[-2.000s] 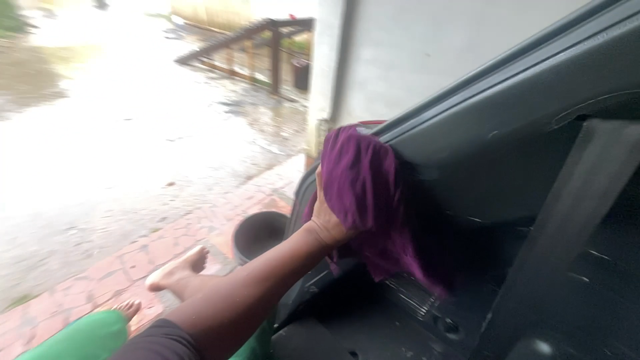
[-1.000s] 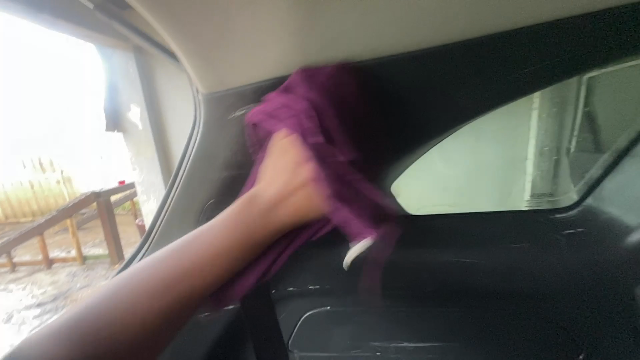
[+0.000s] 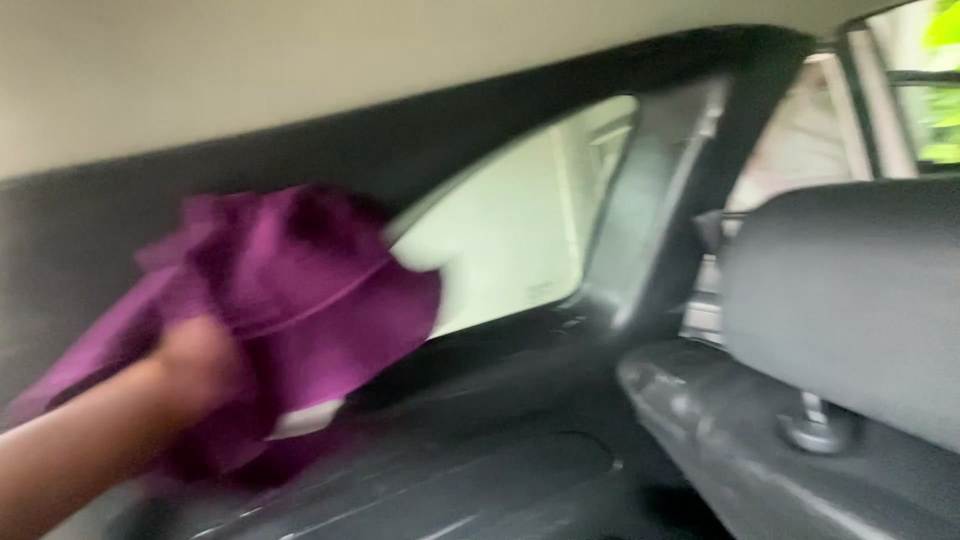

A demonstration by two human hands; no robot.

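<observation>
My left hand (image 3: 199, 367), blurred, reaches in from the lower left and grips a bunched purple cloth (image 3: 322, 300). The cloth lies against the dark interior trim of a car, its right part covering the lower left corner of a small rear side window (image 3: 517, 225). A white tag (image 3: 307, 420) shows at the cloth's lower edge. The fingers are mostly hidden in the folds. My right hand is out of view.
A grey headrest (image 3: 847, 292) on a metal post stands above a dark seatback (image 3: 720, 427) at the right. The pale headlining (image 3: 225, 67) runs overhead. Scuffed black side trim (image 3: 480, 427) lies below the window.
The view has swung from the open rear edge of the car and the paving outside to its interior. The hand with the purple cloth has moved along the trim to the side window.
</observation>
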